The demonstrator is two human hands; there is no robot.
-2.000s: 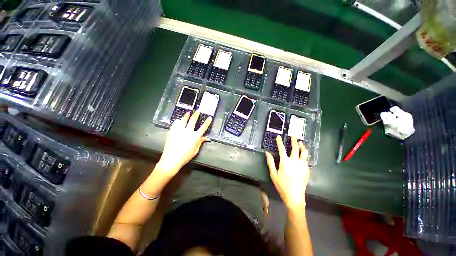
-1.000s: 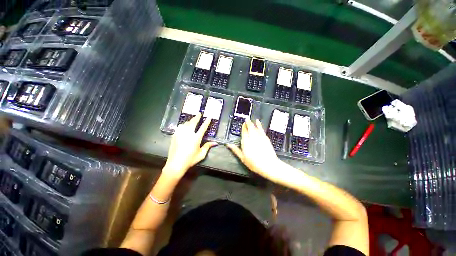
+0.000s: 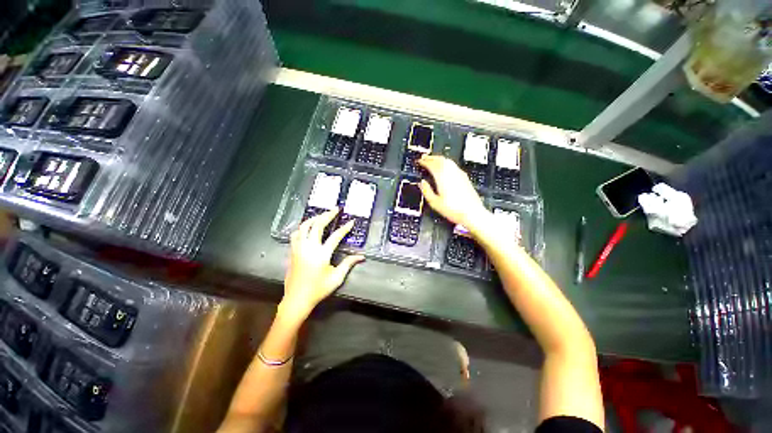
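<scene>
A clear plastic tray (image 3: 288, 203) holds ten black keypad phones in two rows of five. Most screens are lit white. The middle phone of the back row (image 3: 416, 161) and the middle phone of the front row (image 3: 406, 228) have dark screens. My left hand (image 3: 315, 264) rests with spread fingers over the keys of the two front-left phones. My right hand (image 3: 453, 193) reaches over the tray, its fingertips at the lower keys of the back middle phone. My right forearm partly covers the two front-right phones.
Tall stacks of loaded clear trays (image 3: 199, 127) stand at left, more at lower left (image 3: 144, 338). At right are a dark pen (image 3: 581, 250), a red marker (image 3: 608, 251), a dark smartphone (image 3: 625, 192), a white crumpled wad (image 3: 669, 210) and stacked trays (image 3: 736, 296). A metal post (image 3: 635, 93) rises behind.
My right hand has moved from the front-right phones to the front middle phone, then up to the back middle one. My left hand stays by the front-left phones. The far front-left screen went from dark to white.
</scene>
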